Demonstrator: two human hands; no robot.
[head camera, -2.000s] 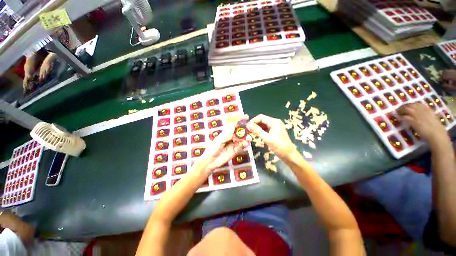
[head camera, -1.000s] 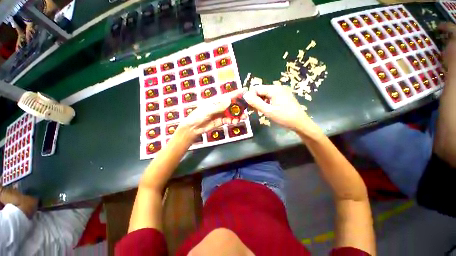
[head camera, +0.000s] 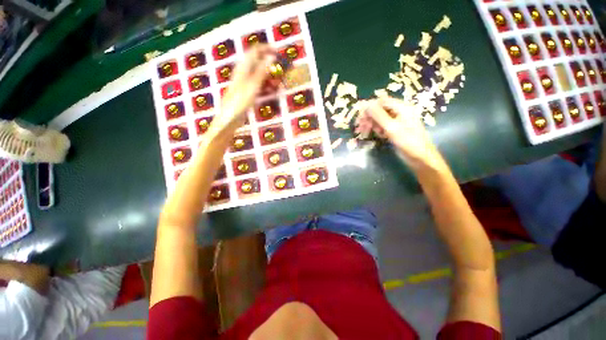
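The white parts tray (head camera: 247, 202) holds rows of red-and-black units with gold discs. My left hand (head camera: 251, 81) is above the tray's upper right part, blurred. Its fingertips hold a red-and-black unit (head camera: 275, 68), gold disc up, just left of an empty tan pocket (head camera: 298, 76). My right hand (head camera: 399, 126) is right of the tray, its fingertips down at the near left edge of the loose cream strips (head camera: 415, 78). Its fingers are bunched together; whether they pinch a piece is hidden. Dark pieces (head camera: 430, 72) lie among the strips.
Another unit tray (head camera: 525, 123) lies at the upper right. A cream fan (head camera: 30, 141), a phone (head camera: 45, 186) and a further tray (head camera: 12, 202) are at the left. A person's white sleeve (head camera: 26, 305) is lower left; another person sits at the right.
My hands have parted. My left hand has carried the unit up and left over the tray, and my right hand has moved to the strips. The view has tilted down and closer.
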